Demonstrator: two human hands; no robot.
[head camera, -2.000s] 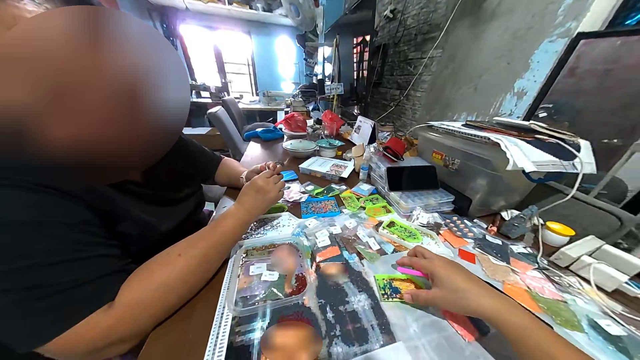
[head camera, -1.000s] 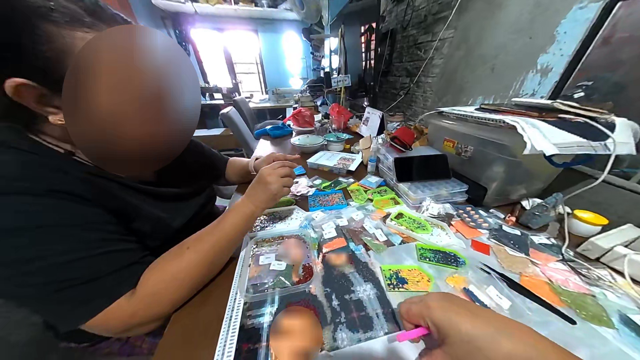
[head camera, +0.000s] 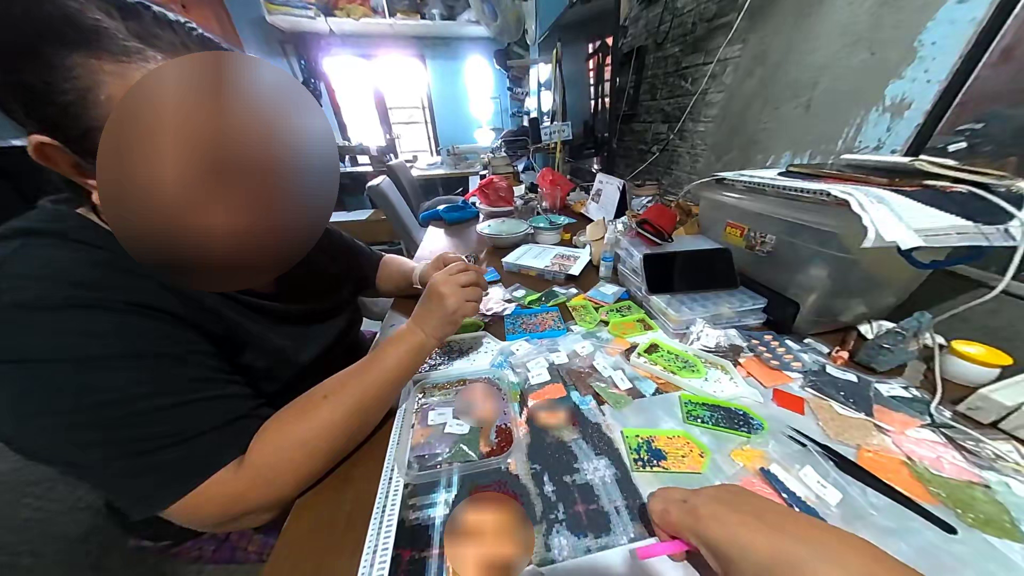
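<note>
My right hand (head camera: 724, 520) is at the lower right edge of a diamond painting canvas (head camera: 576, 472), its fingers closed around a pink pen-like applicator (head camera: 662, 549). Just above the hand lies a green tray (head camera: 666, 451) of yellow and dark blue beads. A second green tray (head camera: 722, 415) with dark beads sits behind it. Black tweezers (head camera: 876, 484) lie to the right of the hand. On the canvas's left part stands a clear plastic container (head camera: 460, 424) with small labelled bags and beads. My left hand is out of the frame.
At the left, a person in a black shirt (head camera: 136, 360) holds both hands (head camera: 452, 292) together over the table. Behind the canvas are a blue bead tray (head camera: 534, 323), a white tray (head camera: 724, 378) and clear organizer boxes with a phone (head camera: 690, 270). Small bags of beads (head camera: 896, 476) spread right.
My right hand has moved from beside the yellow-and-blue bead tray down to the canvas's lower right edge, still holding the pink applicator. Tweezers and a dark bead tray show beyond it.
</note>
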